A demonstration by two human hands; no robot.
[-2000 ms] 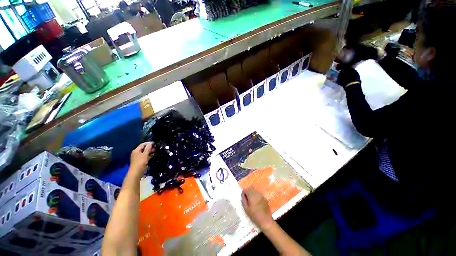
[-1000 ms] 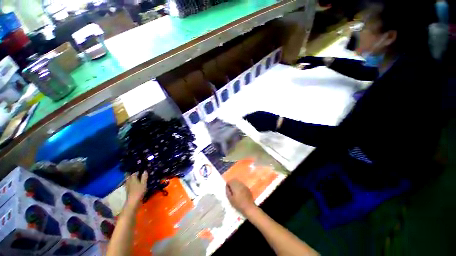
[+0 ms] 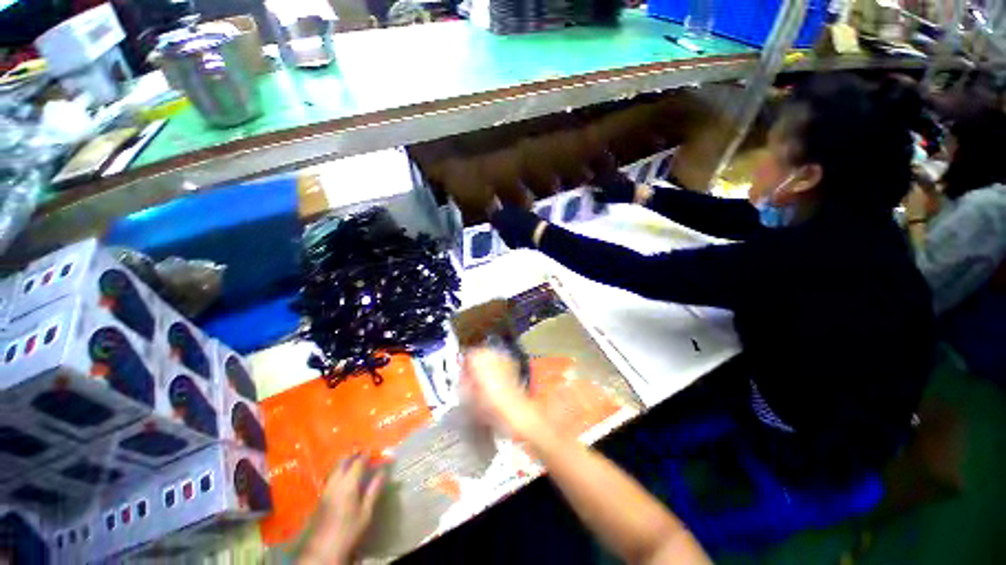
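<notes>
A tangled heap of short black cables (image 3: 381, 287) lies on the bench in front of me. My right hand (image 3: 494, 386) is blurred, right of the heap, on what looks like an open box (image 3: 485, 322) with a brown flap up; its inside cannot be made out. My left hand (image 3: 351, 499) is low over the orange and grey printed sheet (image 3: 336, 425), below the heap. It is blurred, and whether it holds anything cannot be told.
Closed white printed boxes (image 3: 138, 386) are stacked at the left. A blue bin or block (image 3: 226, 254) is behind them. A masked co-worker (image 3: 827, 276) at the right reaches to the row of open boxes (image 3: 568, 206) under the green shelf (image 3: 408, 66), which holds a metal cup (image 3: 210, 80).
My left hand has left the heap and moved down over the sheet. My right hand has moved up to a box that has come in beside the heap. The co-worker's hands are now at the box row.
</notes>
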